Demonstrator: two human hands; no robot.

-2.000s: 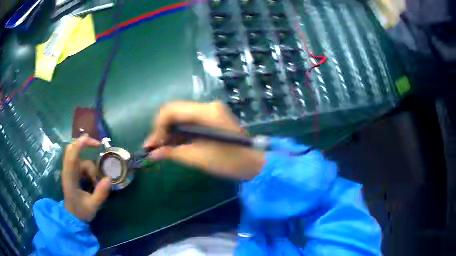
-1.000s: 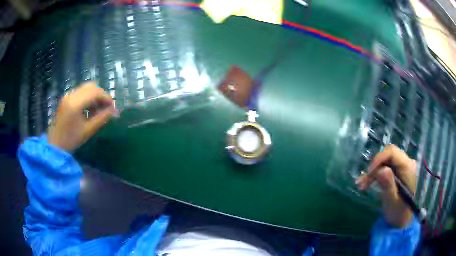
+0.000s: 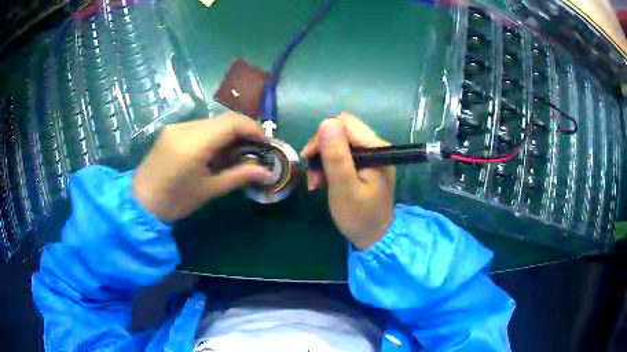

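The silver round fixture (image 3: 287, 180) with a brass-coloured ring sits on the green mat, joined at its far side by a small silver connector (image 3: 269, 128) to the blue-violet cable (image 3: 271, 96). My left hand (image 3: 206, 161) covers its left part, fingertips over the ring and centre; whether they hold a small part is hidden. My right hand (image 3: 357, 175) is just right of the fixture and grips the black probe pen (image 3: 395, 154), its silver collar pointing right with a red lead. Fingers of my right hand hide the pen's front end; something small and dark shows by the fixture's rim.
A brown square pad (image 3: 244, 86) lies beyond the fixture. A clear ribbed tray (image 3: 103, 89) is at left. A clear tray with rows of dark parts (image 3: 509, 117) is at right, with thin red and black leads over it. The mat's near edge curves below my hands.
My left hand has moved in from the left tray onto the fixture. My right hand has come from the right tray to the fixture's right side with the pen. The view has shifted.
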